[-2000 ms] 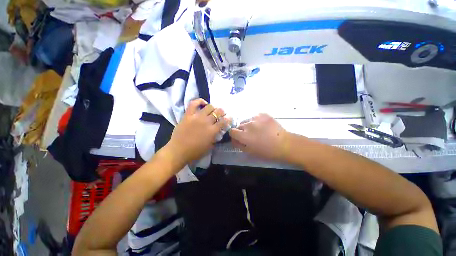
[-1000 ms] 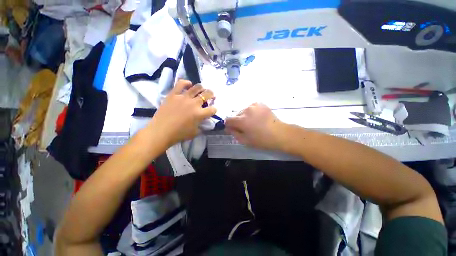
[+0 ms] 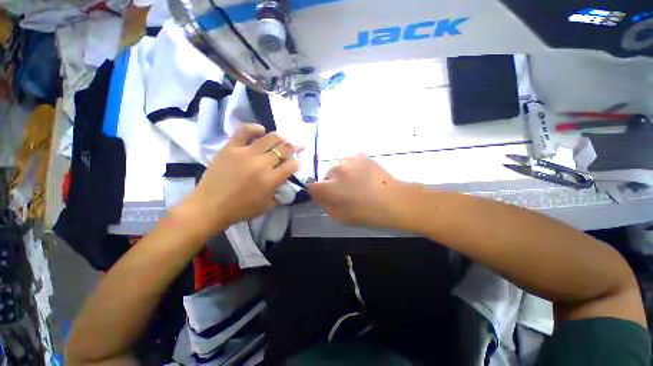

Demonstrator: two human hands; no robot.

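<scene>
A white garment piece with black stripes (image 3: 182, 78) lies left of the presser foot (image 3: 308, 104) and runs down to the table's front edge. My left hand (image 3: 247, 175), with a ring, grips its gathered edge. My right hand (image 3: 354, 189) pinches the end of a small dark and white part of the cloth (image 3: 295, 191) beside my left fingertips. Both hands are in front of the needle area, near the ruler-marked edge. The fingertips partly hide the held cloth.
The sewing machine head (image 3: 408, 32) spans the top. At right lie a black phone (image 3: 483, 89), a white tube (image 3: 539, 129), thread snips (image 3: 550, 172), red-handled tools (image 3: 601, 121) and a grey scrap (image 3: 623, 151). Black cloth (image 3: 93, 164) hangs at left. Striped pieces (image 3: 225, 322) lie below.
The machine and phone have shifted in the picture as the view moved. Both hands stay together on the cloth edge and appear slightly further left.
</scene>
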